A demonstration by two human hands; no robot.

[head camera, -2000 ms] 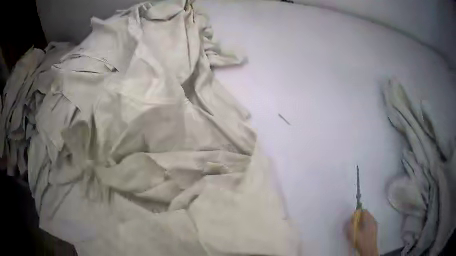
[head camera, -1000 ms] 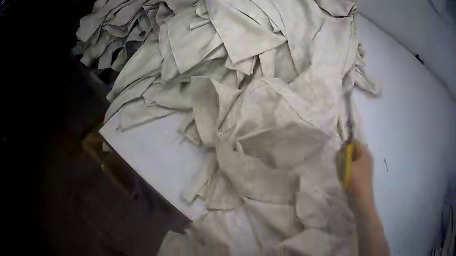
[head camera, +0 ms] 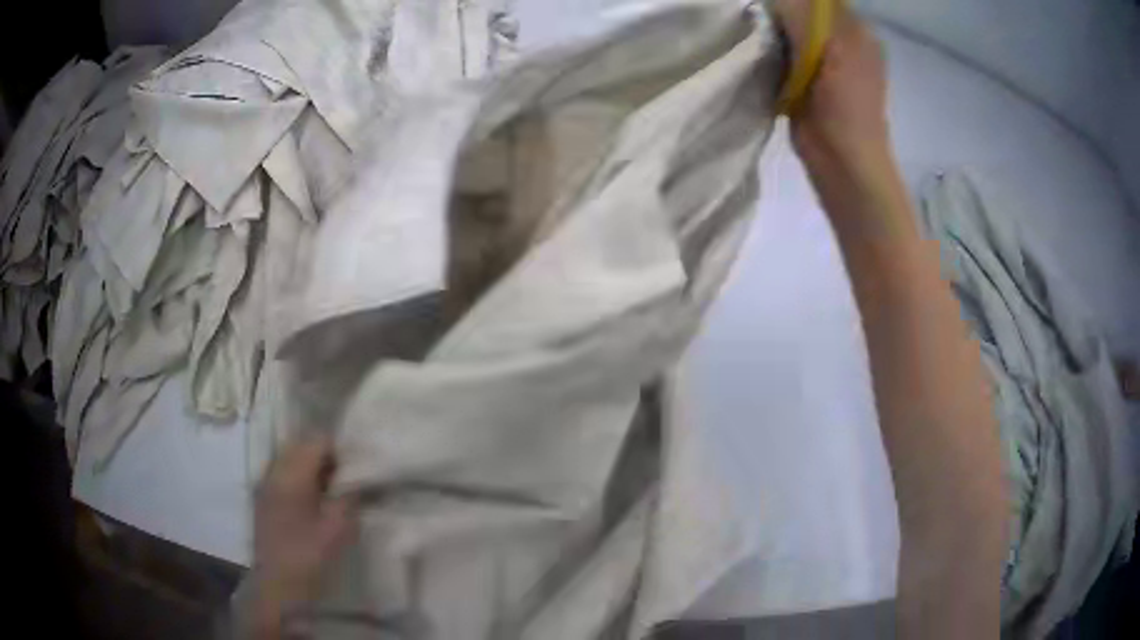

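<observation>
A pale off-white garment piece [head camera: 538,363] is stretched diagonally across the middle, blurred by motion. My right hand [head camera: 844,94] is at the top right, at the garment's upper end, with the yellow handle of the scissors [head camera: 810,56] in it. The blades are hidden. The cloth bunches against that hand; the exact grip on it is hidden. My left hand [head camera: 300,519] is at the lower left, blurred, with its fingers closed on the garment's lower left edge.
A heap of pale cloth pieces [head camera: 225,150] lies on the white table [head camera: 800,413] at the left, with a second heap [head camera: 50,188] beyond it. A bundle of long folds [head camera: 1050,400] lies at the right. Dark floor shows at the lower left.
The garment piece has been lifted and stretched out from the heap. My right hand has moved up with the scissors. My left hand has come into clear view, holding the cloth.
</observation>
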